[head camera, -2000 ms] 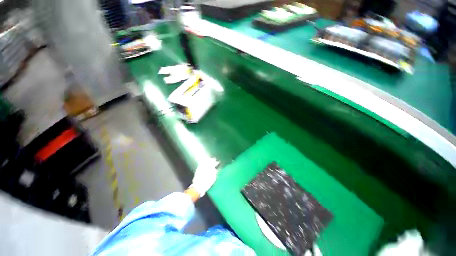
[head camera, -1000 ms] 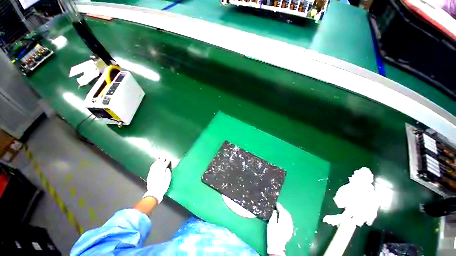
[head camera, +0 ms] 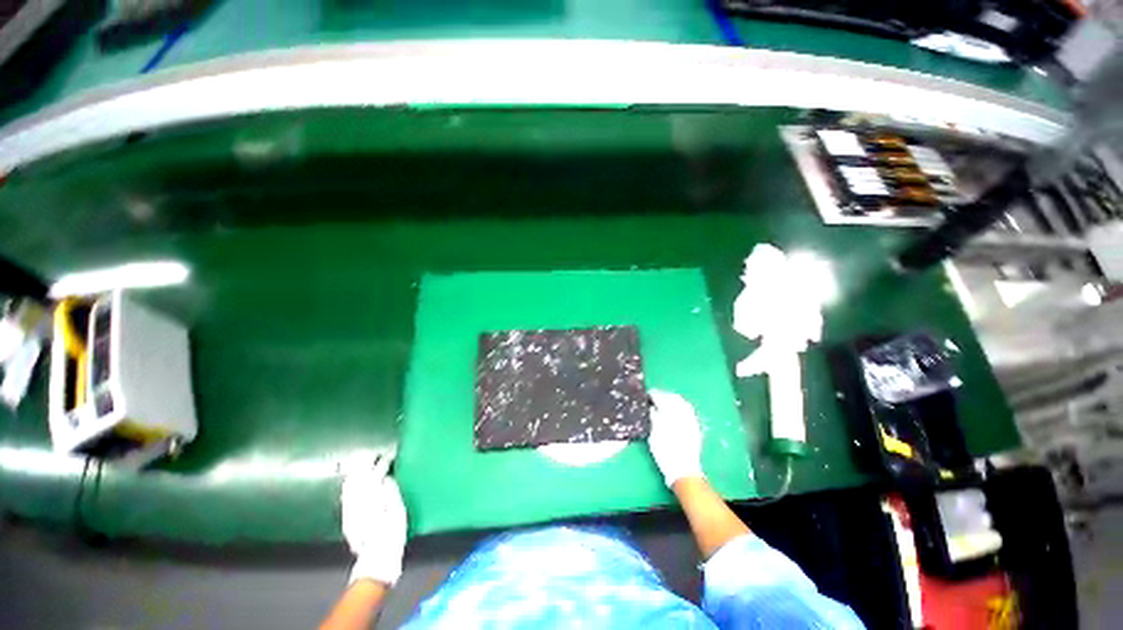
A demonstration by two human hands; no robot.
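The black pad (head camera: 560,388), dark with white specks, lies flat on the light green mat (head camera: 450,492). The pale edge of a turntable (head camera: 585,453) shows under the pad's near side. My right hand (head camera: 677,437), in a white glove, is at the pad's right edge, with its fingertips at the edge; whether they grip it is not clear. My left hand (head camera: 372,519), also gloved, is at the bench's front edge, just left of the mat. A small dark thing shows by its fingertips, too blurred to tell if it is held.
A white tape dispenser (head camera: 154,375) stands at the left. Right of the mat lie a white cartridge (head camera: 787,400) with a green end cap and a crumpled white cloth (head camera: 776,302). A black tray (head camera: 899,418) is further right. A circuit board (head camera: 874,179) lies at the back right.
The view has swung right, bringing the cartridge, tray and right-hand circuit board into fuller view. My right hand remains at the pad's right edge, my left hand beside the mat.
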